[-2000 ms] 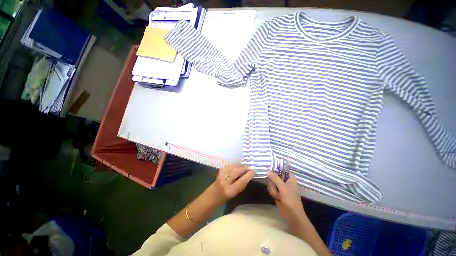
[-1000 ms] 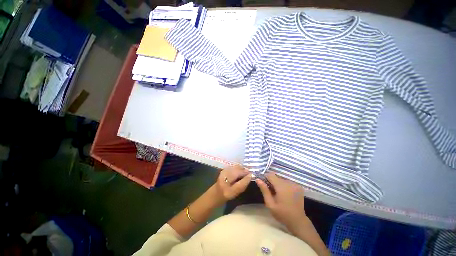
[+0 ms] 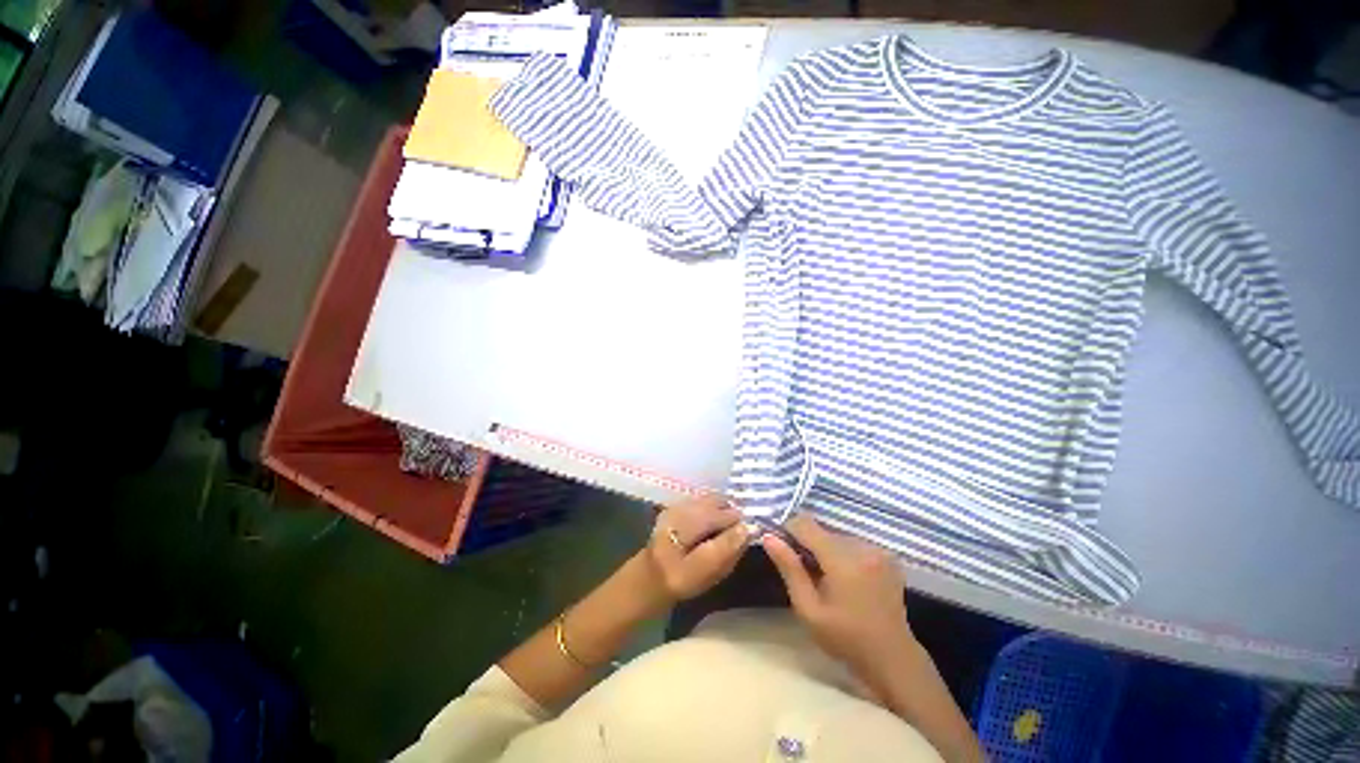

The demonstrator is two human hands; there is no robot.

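Observation:
A striped long-sleeved top (image 3: 955,283) lies spread on the table with its neck away from me. Its bottom hem is partly folded up at the near edge. My left hand (image 3: 698,546) pinches the hem's left corner at the table edge. My right hand (image 3: 843,587) holds small dark thread snips (image 3: 794,546) under its fingers, with the tips at the same corner, close to my left fingertips. The exact spot between the fingertips is too small to make out.
A stack of papers with a yellow pad (image 3: 466,125) stands at the table's far left, under one sleeve end. A tape measure (image 3: 597,458) runs along the near edge. A red bin (image 3: 336,336) and a blue crate (image 3: 1049,698) are below the table.
My right hand has moved left to the hem corner, and the snips, upright beside the corner at first, now point to it. The hem corner's fold has shifted. Little differs over the last second.

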